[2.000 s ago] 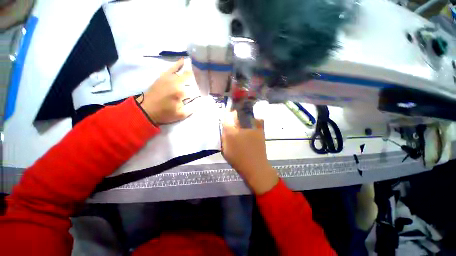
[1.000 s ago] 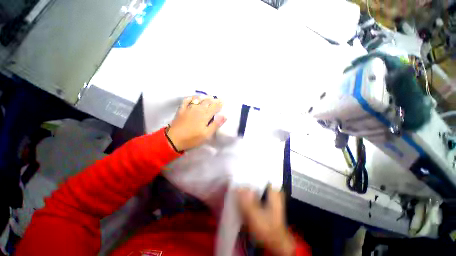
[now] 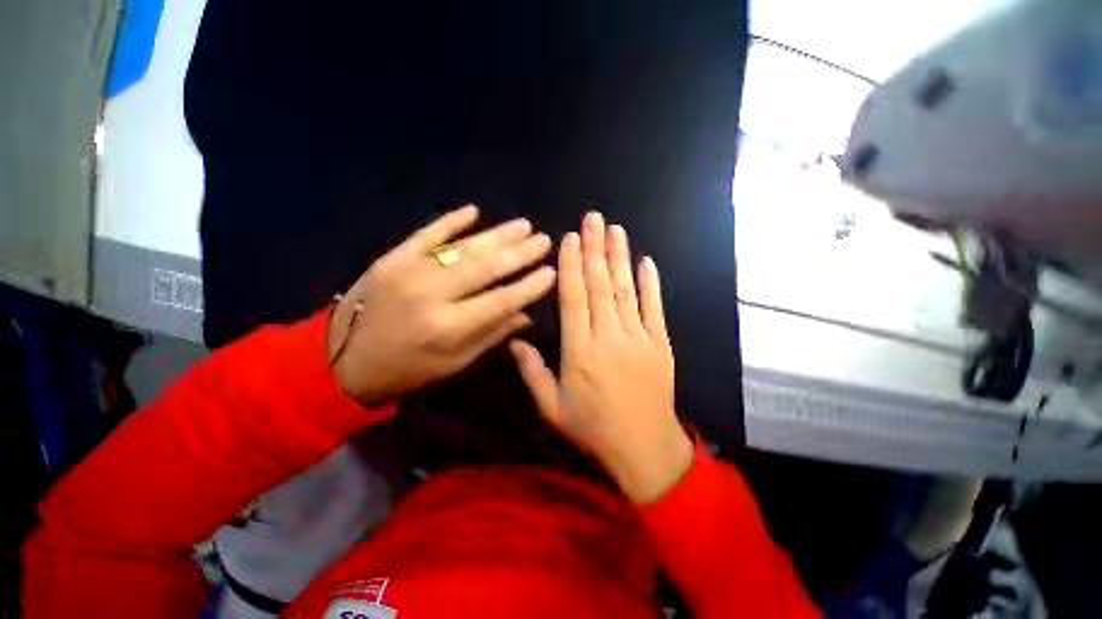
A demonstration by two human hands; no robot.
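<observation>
A large black body panel lies spread on the white tabletop in front of me and hangs over its front edge. My left hand lies flat on the panel with its fingers spread a little, a ring on one finger. My right hand lies flat beside it, fingers pointing away and thumb apart. The fingertips of the two hands are close together. Neither hand grips the cloth. Whatever lies under the panel is hidden.
The white sewing machine head is at the right, blurred. Black-handled scissors lie below it. A tape measure runs along the table's front edge. Blue tape is at the upper left. Pale cloth is heaped below the table.
The black panel now covers the table where white cloth lay. Both hands have come together flat on it. The view has shifted, with the machine head now larger at the right.
</observation>
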